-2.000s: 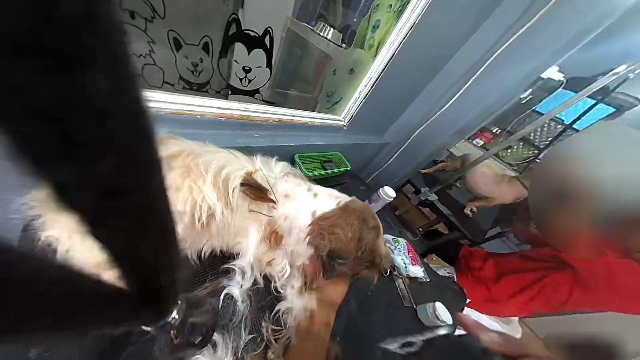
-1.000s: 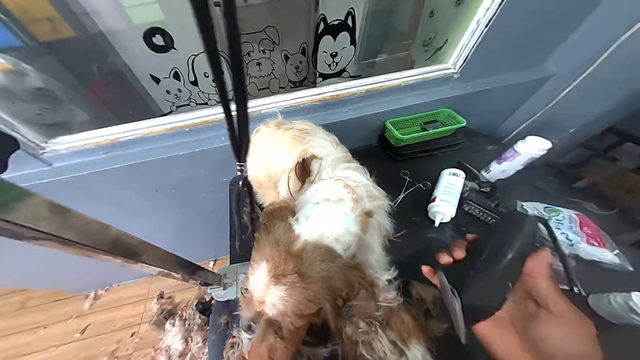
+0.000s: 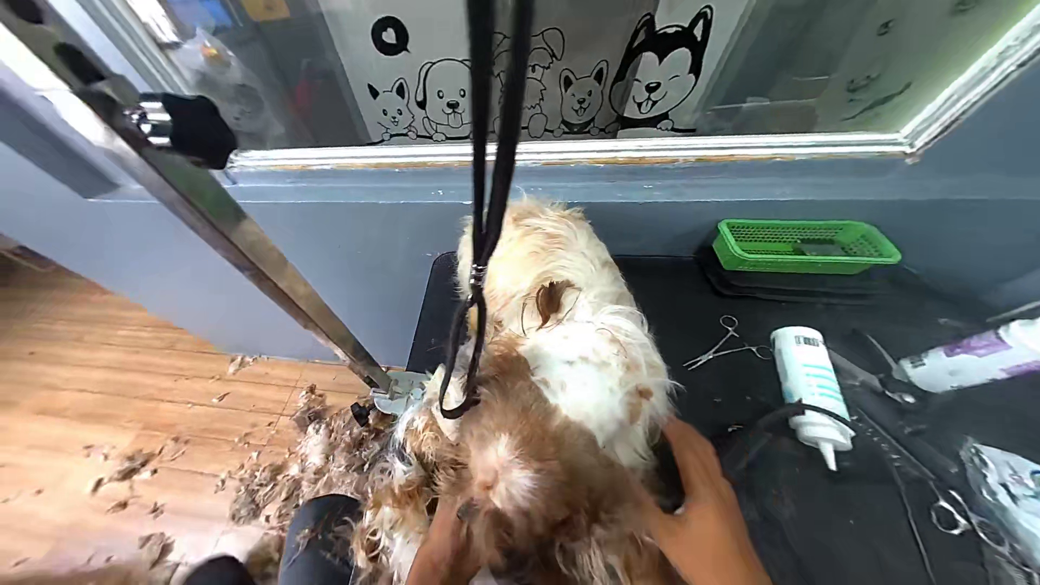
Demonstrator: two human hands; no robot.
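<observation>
A long-haired dog (image 3: 585,366), cream and white with a brown head, is on a black table below me, its head toward me. My left hand (image 3: 443,540) reaches under the left side of its muzzle, fingers hidden by fur. My right hand (image 3: 703,508) lies against the dog's shoulder and neck on the right, thumb and fingers spread around the fur. A black grooming loop (image 3: 479,309) hangs from above over the dog's neck area; whether it encircles the neck is not clear.
A metal grooming arm (image 3: 260,260) slants down to a table clamp (image 3: 400,392). Right of the dog lie a hemostat (image 3: 727,345), a white nozzle bottle (image 3: 812,382), scissors (image 3: 955,516), a purple-white bottle (image 3: 975,357) and a green basket (image 3: 804,248). Cut hair (image 3: 325,455) covers the floor.
My right hand has left the black object it was at and now rests on the dog. The view has swung markedly since two seconds ago.
</observation>
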